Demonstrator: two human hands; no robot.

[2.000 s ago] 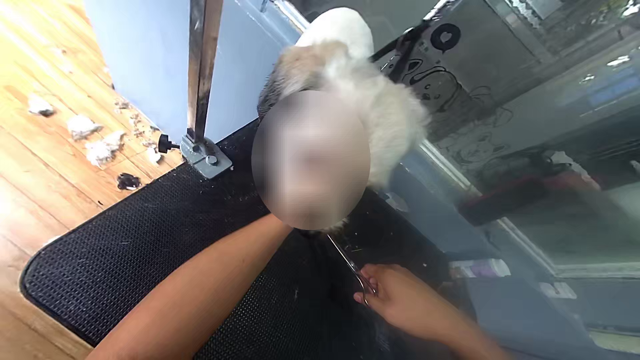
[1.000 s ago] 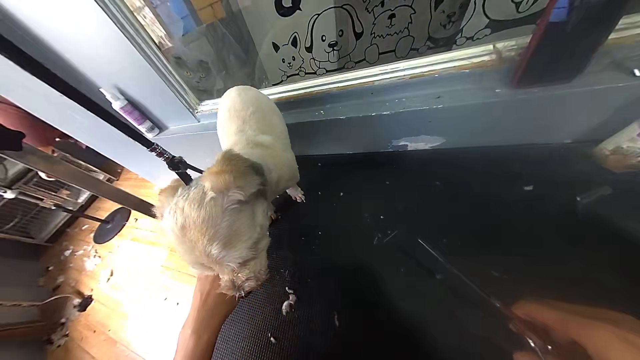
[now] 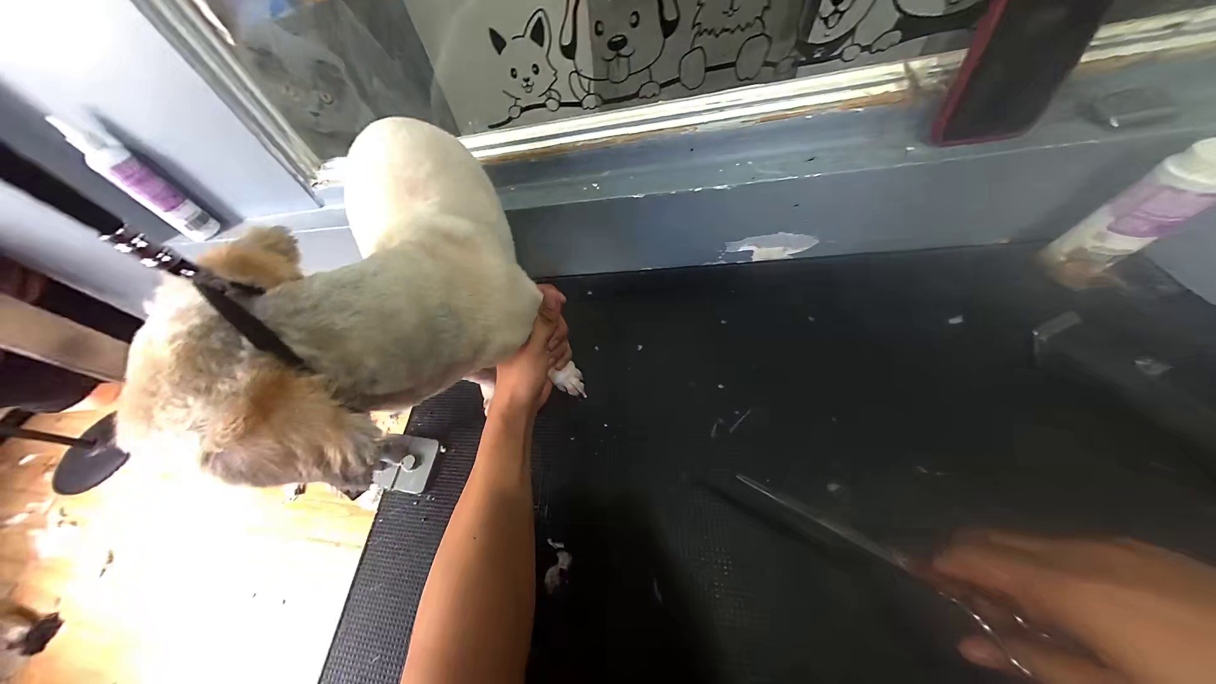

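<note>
A dog with a close-clipped cream body (image 3: 418, 275) and a fluffier tan head (image 3: 228, 399) stands at the left side of a black grooming table (image 3: 722, 399). A black strap (image 3: 242, 323) crosses its neck. My left hand (image 3: 543, 347) is closed around one of its legs, with the white paw (image 3: 569, 379) showing just below my fingers. Over the table at the lower right, my right hand (image 3: 1054, 589), somewhat blurred, holds grooming scissors (image 3: 836, 527) by the finger loops. Their tip points up and left, apart from the dog.
A bottle (image 3: 152, 185) lies against the wall at the upper left, another (image 3: 1130, 214) leans at the table's right. Behind the table runs a window ledge (image 3: 665, 180). Hair clippings (image 3: 559, 568) dot the table. A metal clamp (image 3: 408, 464) sits at its left edge, above the wooden floor.
My left hand has moved from the dog's head to its leg. The dog's head has turned to the left. The view swung strongly from two seconds ago. The scissors stay in my right hand.
</note>
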